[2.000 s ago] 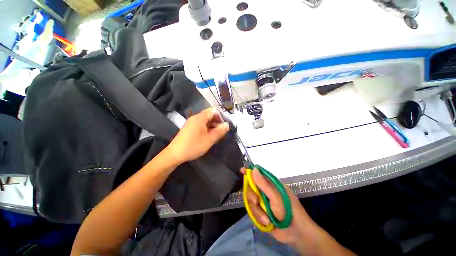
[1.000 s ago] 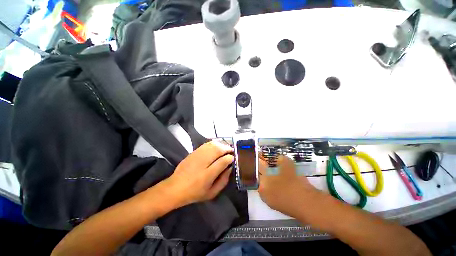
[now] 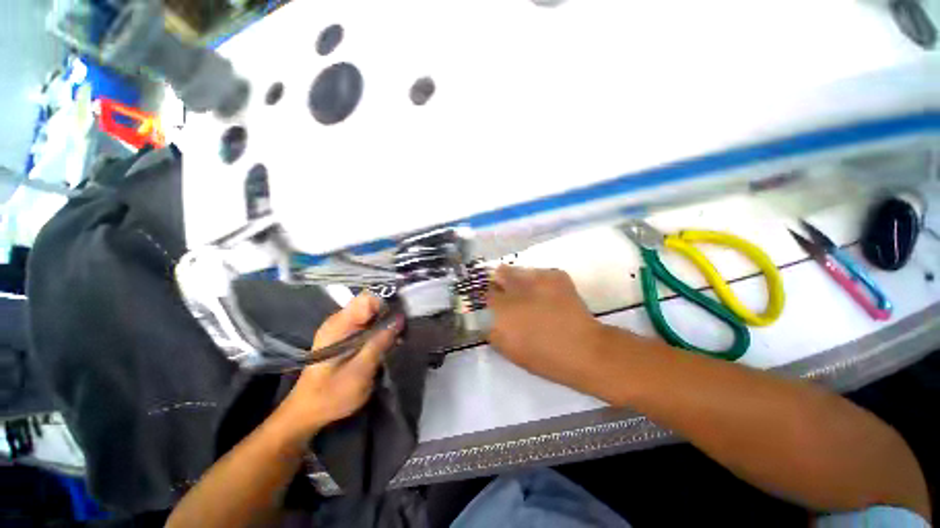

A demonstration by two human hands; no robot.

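Observation:
Dark grey cloth [image 3: 113, 309] with pale stitching lies heaped at the left and runs to the sewing machine [image 3: 515, 124]. My left hand [image 3: 345, 366] pinches the dark cloth left of the needle area, partly behind the blurred metal take-up guard [image 3: 222, 309]. My right hand [image 3: 541, 320] is at the right side of the needle area, fingers bent; its fingertips are blurred against metal parts, so I cannot tell if they hold anything. The scissors [image 3: 711, 284], with green and yellow handles, lie on the machine bed to the right.
A pink and blue pointed tool [image 3: 850, 276] and a round black object [image 3: 893, 232] lie right of the scissors. A pale tape strip [image 3: 608, 425] runs along the table's front edge. A red-orange object [image 3: 129, 124] is at the upper left.
The scissors have left my right hand and lie on the bed. My right hand has moved to the needle area. The camera view has shifted and tilted; my left hand stays at the cloth.

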